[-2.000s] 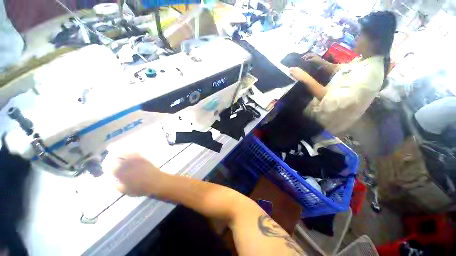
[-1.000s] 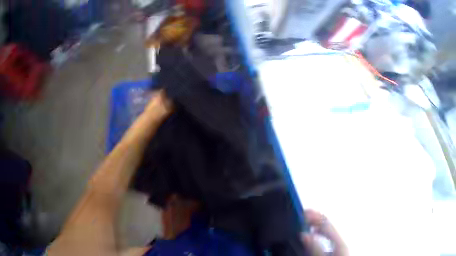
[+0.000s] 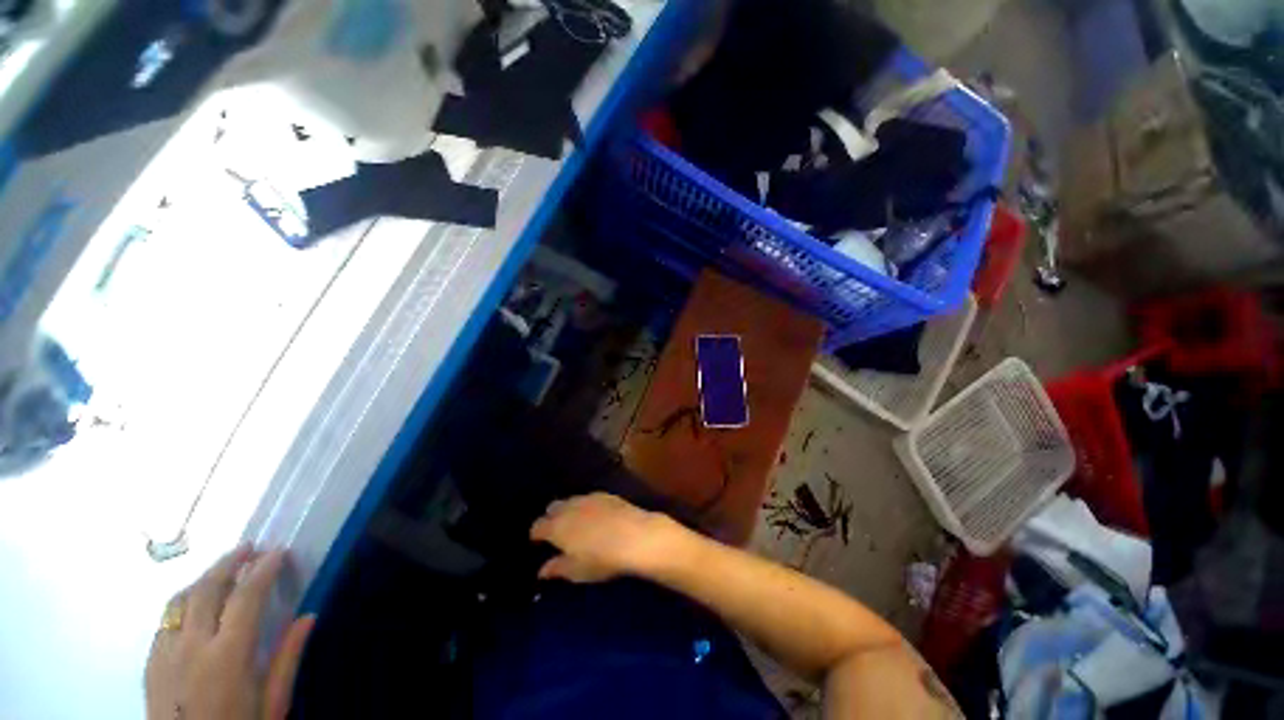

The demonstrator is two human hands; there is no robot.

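Note:
Black cloth [image 3: 528, 471] lies over my lap, dark and hard to tell from the shadow. My right hand [image 3: 599, 539] is on it with bent fingers; whether it grips the cloth cannot be told. My left hand [image 3: 218, 640], with a ring, rests on the front edge of the white machine bed [image 3: 338, 380], thumb apart, holding nothing. Black cut pieces [image 3: 401, 194] lie on the bed, with a small tool [image 3: 271, 208] beside them. Part of the machine head [image 3: 85, 211] shows at the upper left.
A blue crate [image 3: 803, 260] with black cloth stands right of the table. A brown board [image 3: 768, 331] bears a phone-like object [image 3: 722, 380]. White baskets [image 3: 986, 457], red baskets [image 3: 1091, 422] and a white-and-blue cloth heap [image 3: 1098, 619] are on the floor at the right.
The view has swung from the left side, where my left hand was at black cloth, to the right side. My left hand is now on the bed's edge and my right hand over my lap.

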